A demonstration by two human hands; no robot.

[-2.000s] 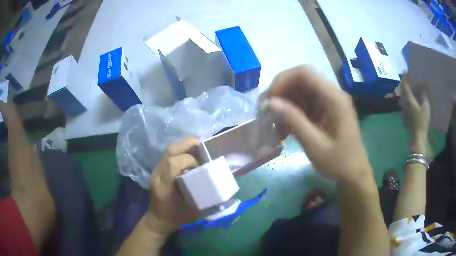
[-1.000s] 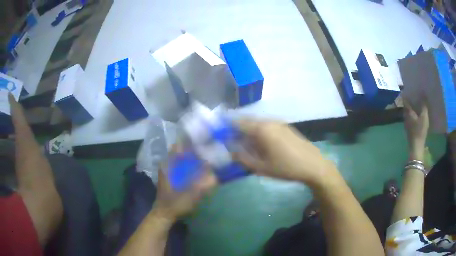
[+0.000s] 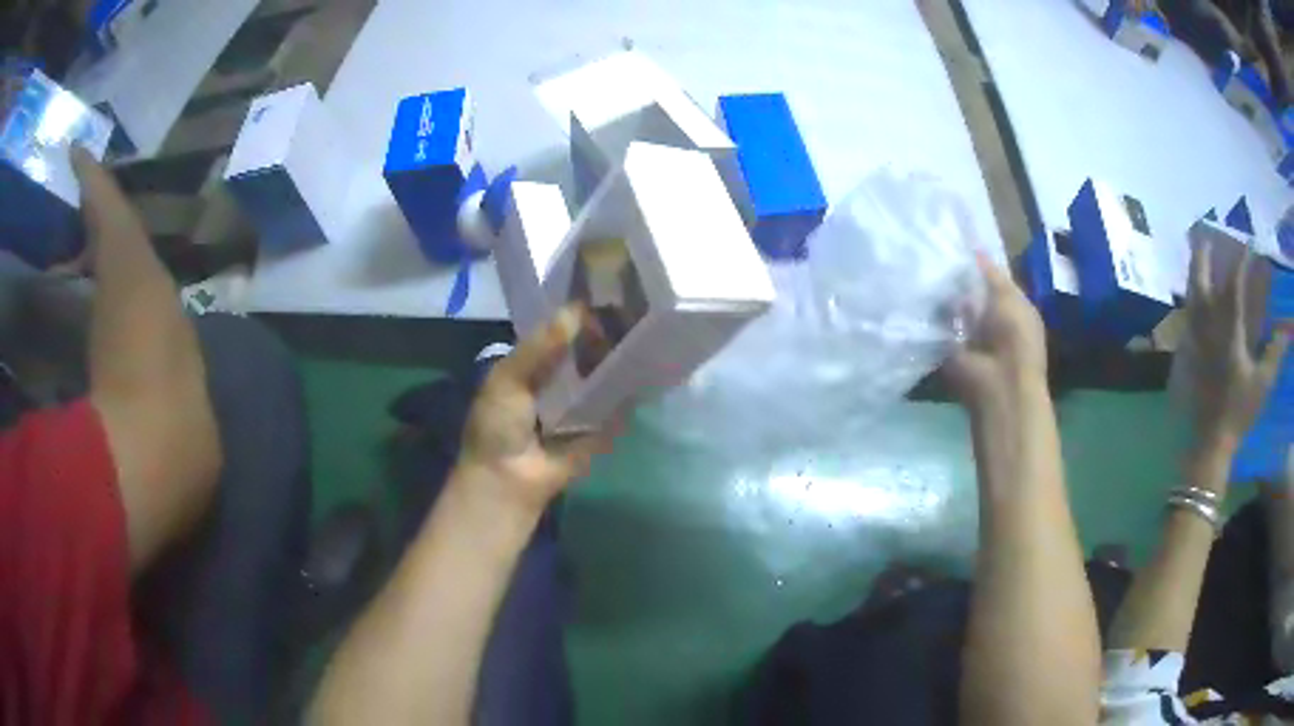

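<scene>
My left hand [image 3: 518, 426] holds the white fan housing [image 3: 695, 234] from below, tilted, over the floor near the table edge. A cutout in it shows a dark and yellow-brown patch [image 3: 607, 277]. Blue fan blades [image 3: 497, 199] with a small white hub cap [image 3: 474, 216] stick out at its left end. My right hand [image 3: 1003, 333] is off to the right and holds a clear poly bag [image 3: 901, 255] by its edge. The bag spreads left towards the housing and is partly blurred. An open carton [image 3: 625, 88] with raised white flaps stands behind the housing.
On the white table [image 3: 568, 26] stand a blue carton [image 3: 773, 163] to the right, a blue and white carton [image 3: 430, 156] and a whiter carton [image 3: 288, 156] to the left. People's arms [image 3: 142, 341] flank me on both sides. More cartons [image 3: 1114, 263] stand on the right table.
The fan housing has turned and risen, with its blades now at the left. My right hand has moved right, away from it, with the bag. The view has shifted left.
</scene>
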